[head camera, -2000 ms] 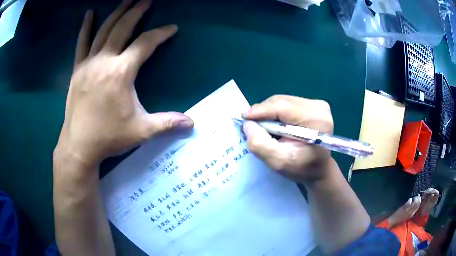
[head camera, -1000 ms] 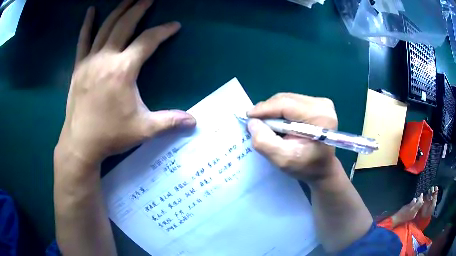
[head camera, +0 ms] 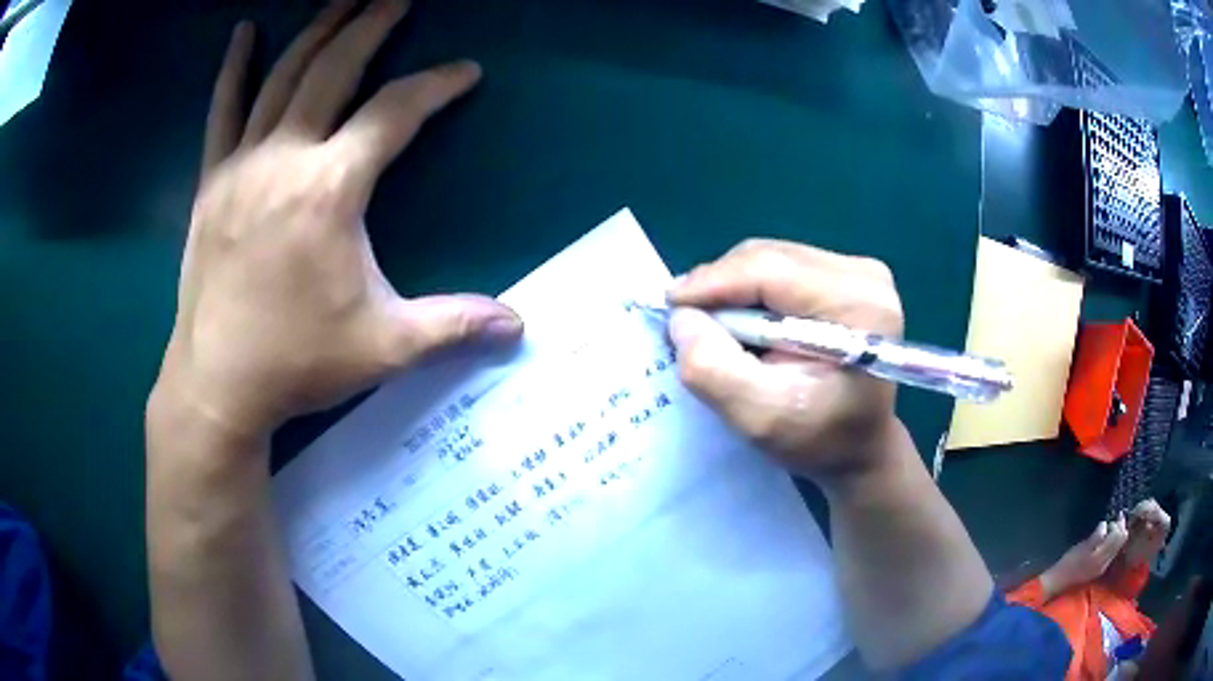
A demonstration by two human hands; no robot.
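A white record sheet lies turned at an angle on the dark green bench mat, with rows of handwritten characters on it. My left hand lies flat with its fingers spread, its thumb on the sheet's upper left edge; it holds nothing. My right hand holds a clear, silvery gel pen between thumb and fingers. The pen's tip is at the upper part of the sheet, near its right edge. The sheet's lower end is cut off by the picture's edge.
At the right are a tan cardboard sheet, an orange-red parts bin and black component trays. A clear plastic bag lies at the top right. Another person's hands and orange sleeves show at the lower right.
My right hand and the pen have shifted slightly to the right over the sheet. My left hand has hardly moved. The other person's hands have moved slightly.
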